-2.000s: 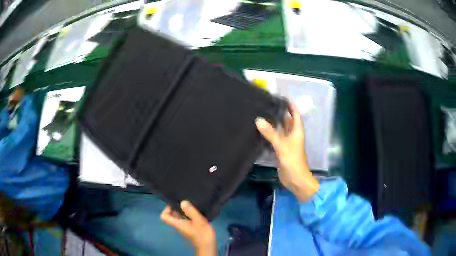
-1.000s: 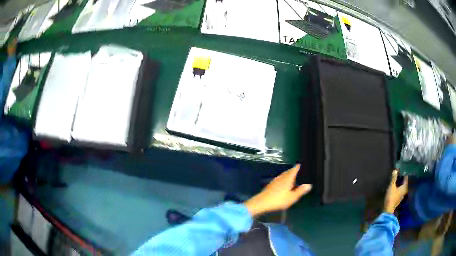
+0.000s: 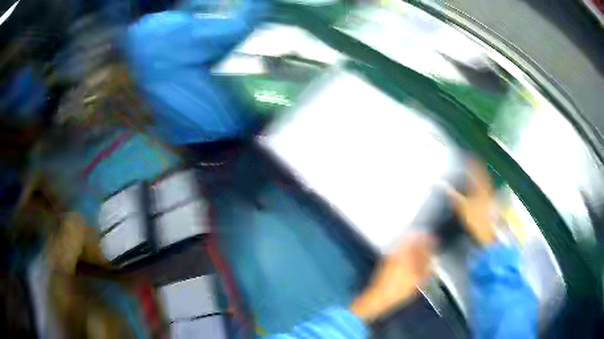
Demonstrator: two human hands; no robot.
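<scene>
The frame is strongly blurred. A black tray (image 3: 453,210) lies tilted in view at the centre on the green bench. Flat white bagged tablets (image 3: 357,155) cover its top. My left hand (image 3: 402,270) is at the tray's near right corner, seemingly touching it. My right hand (image 3: 478,204) is at its right end, thumb and fingers apart beside the black side wall. The blur hides whether either hand grips the tray.
A neighbouring worker's blue sleeve (image 3: 182,79) is beyond the tray, beside a white and green box (image 3: 278,49). Boxes (image 3: 556,149) line the conveyor at right. Filled trays (image 3: 179,205) stand low at left by a red frame. An open white box (image 3: 540,248) is behind my right hand.
The view has swung left. My hands have left the empty black tray and are now at the white-filled tray, which was at the left a second ago.
</scene>
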